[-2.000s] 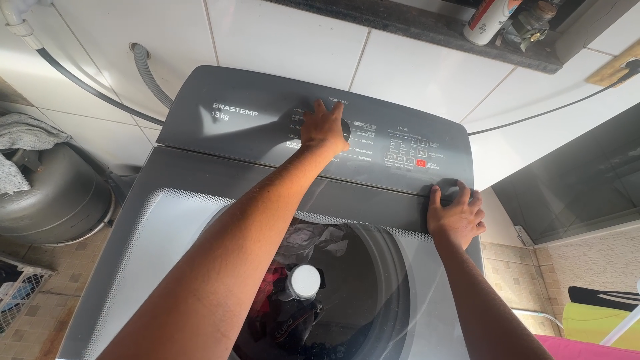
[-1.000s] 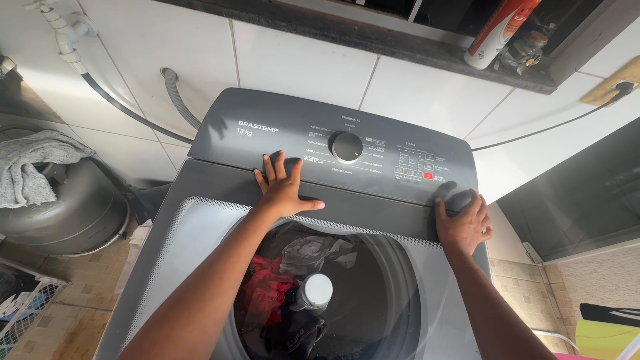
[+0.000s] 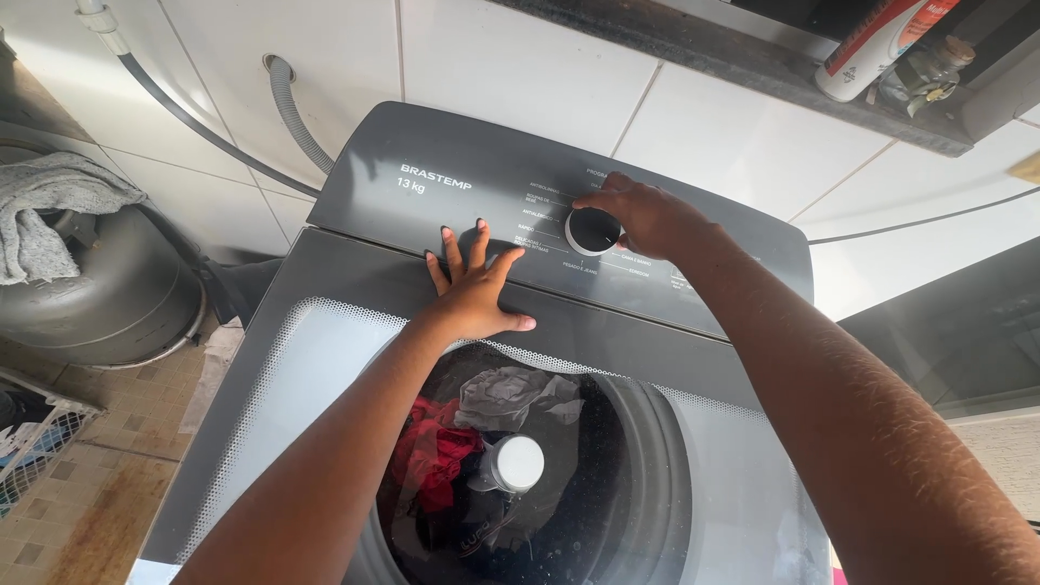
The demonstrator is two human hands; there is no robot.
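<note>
A grey Brastemp top-loading washing machine [image 3: 325,268] fills the middle of the view, its clear lid down. My right hand [image 3: 642,213] grips the round program knob [image 3: 592,231] on the control panel [image 3: 479,146], fingers at its rim. To the left of the knob, my left hand [image 3: 475,288] lies with fingers spread across the panel's lower edge and the lid's back edge, holding nothing. Through the lid show red clothes [image 3: 439,455], grey clothes [image 3: 512,394], dark clothes and a white-capped agitator [image 3: 519,464]. My right forearm covers part of the panel's right side.
A gas cylinder [image 3: 97,284] with a grey cloth [image 3: 57,203] on it stands at left, above a wire basket [image 3: 57,431]. A grey hose [image 3: 296,118] runs from the tiled wall. A spray can [image 3: 881,49] and a glass jar [image 3: 926,77] sit on the dark ledge.
My left hand has gone from the knob to the panel's lower edge. My right hand has left the machine's right corner and now holds the knob. The view has moved closer.
</note>
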